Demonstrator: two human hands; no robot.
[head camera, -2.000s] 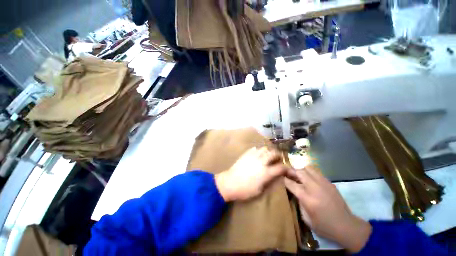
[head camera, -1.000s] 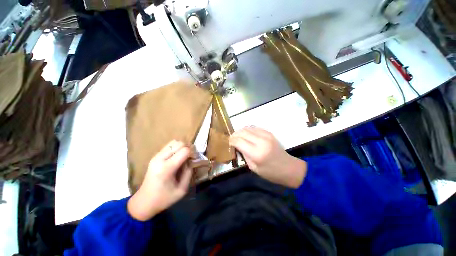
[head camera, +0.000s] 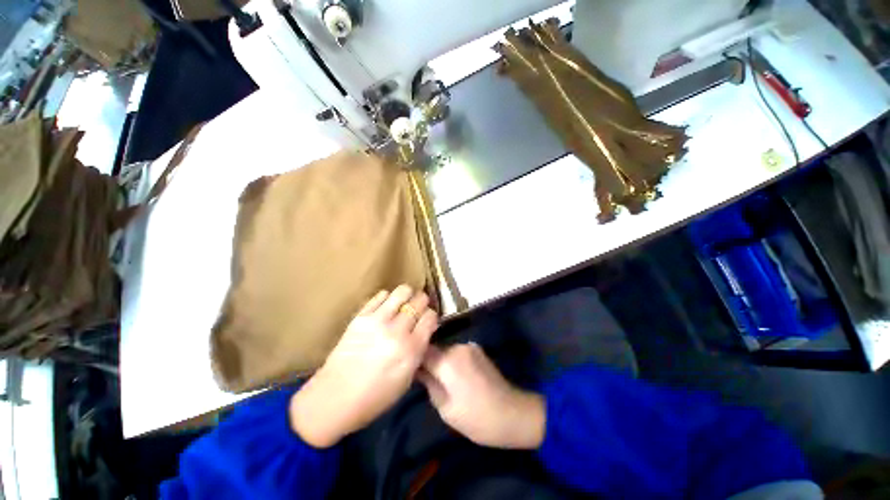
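Note:
A tan-brown fabric panel (head camera: 312, 254) lies on the white table, its upper right corner under the presser foot (head camera: 405, 154). A zipper (head camera: 426, 229) with a gold tooth line runs along the panel's right edge from the foot down to the table's front edge. My left hand (head camera: 376, 356) lies on the panel's lower right corner, with the edge held at its fingers. My right hand (head camera: 473, 391) is just right of and below it, fingers bent at the same corner; what its fingertips hold is hidden.
The white sewing machine (head camera: 478, 39) stands behind the panel. A zipper bundle (head camera: 590, 117) lies right of the needle. A red and black tool (head camera: 784, 88) lies at the table's right end. A panel stack (head camera: 59, 234) is at the left. A blue bin (head camera: 771, 273) is below right.
My hands have come together at the panel's lower right corner. The open gap between panel and zipper has closed, and the panel lies flatter. The view has shifted slightly.

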